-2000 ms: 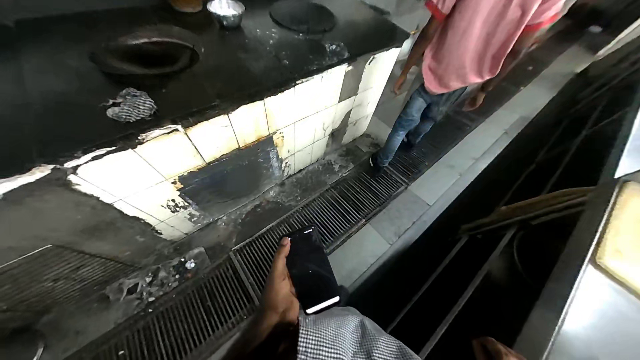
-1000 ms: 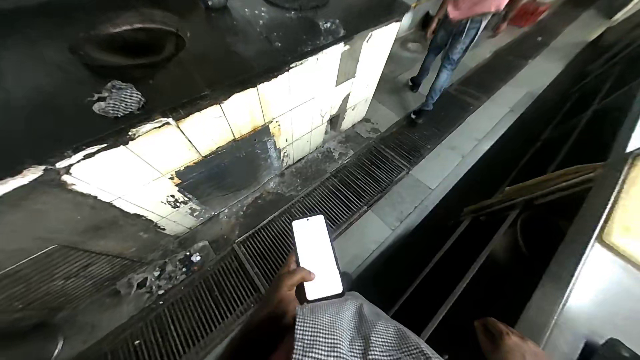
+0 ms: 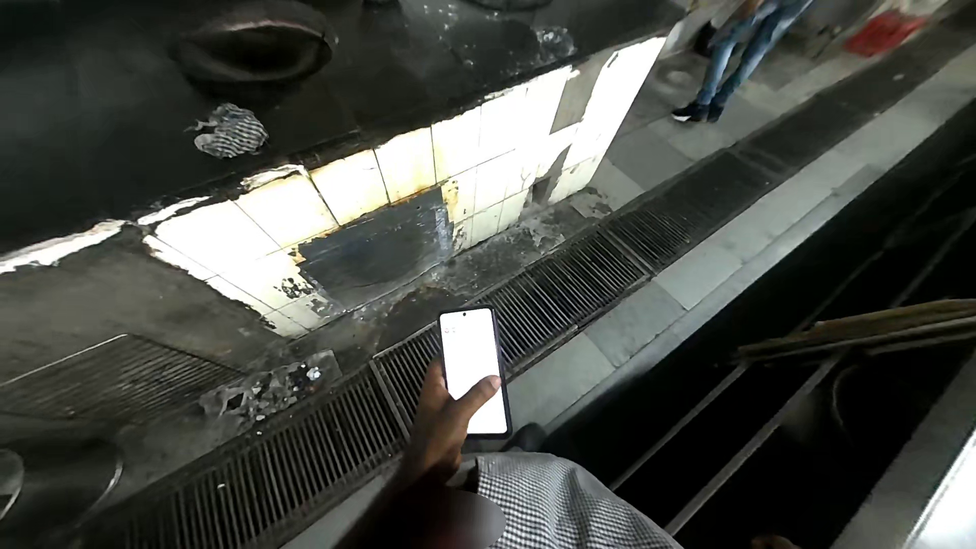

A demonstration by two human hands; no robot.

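Observation:
My left hand (image 3: 446, 419) grips the lower left side of a smartphone (image 3: 471, 366) with a dark case. The screen is lit and mostly white, and the thumb lies over its lower part. Below the phone is checked grey-and-white cloth (image 3: 568, 499) over my leg. What seems to be my right hand (image 3: 772, 542) shows only as a sliver at the bottom edge, right of centre; what its fingers do is hidden.
A slatted metal drain grate (image 3: 534, 305) crosses the floor beside a chipped, tiled counter base (image 3: 351, 187). The black countertop (image 3: 99, 122) bears a crumpled checked cloth (image 3: 231, 131) and a round burner opening (image 3: 259, 49). A person in jeans (image 3: 740, 57) stands further off.
The phone screen, dark two seconds ago, is now lit, and my left thumb has come over it. The person in jeans has moved away. My right hand has dropped almost out of view.

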